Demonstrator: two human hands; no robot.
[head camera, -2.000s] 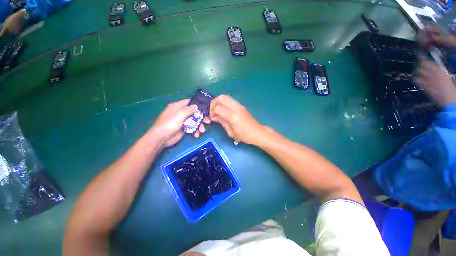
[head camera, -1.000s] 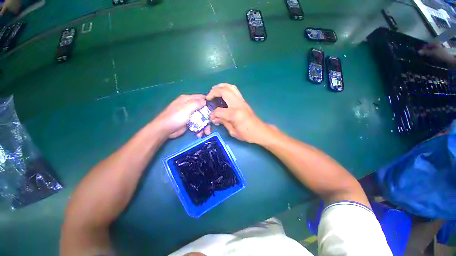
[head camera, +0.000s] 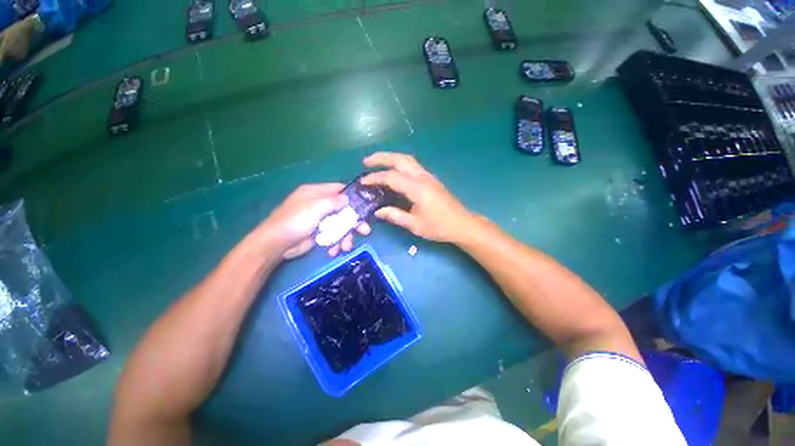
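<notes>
A phone assembly (head camera: 337, 226) with a whitish board end and a dark far end lies tilted in my left hand (head camera: 301, 219), just beyond the bin. My left hand is closed around its near end. My right hand (head camera: 417, 199) is at the dark far end, fingers bent over it and thumb apart below. Whether my right fingers hold a small part cannot be told. The blue parts bin (head camera: 407, 305), full of small black parts (head camera: 350, 312), sits on the table right below my hands.
Several phone assemblies (head camera: 528, 125) lie on the green table's far side. A black phone tray (head camera: 715, 144) is at right, beside a person's blue sleeve (head camera: 732, 296). A clear parts bag (head camera: 39, 305) is at left. A small white piece (head camera: 412, 250) lies right of the bin.
My right fingers have opened somewhat over the phone's dark end. The neighbouring person's hand has left the tray. The view has shifted slightly.
</notes>
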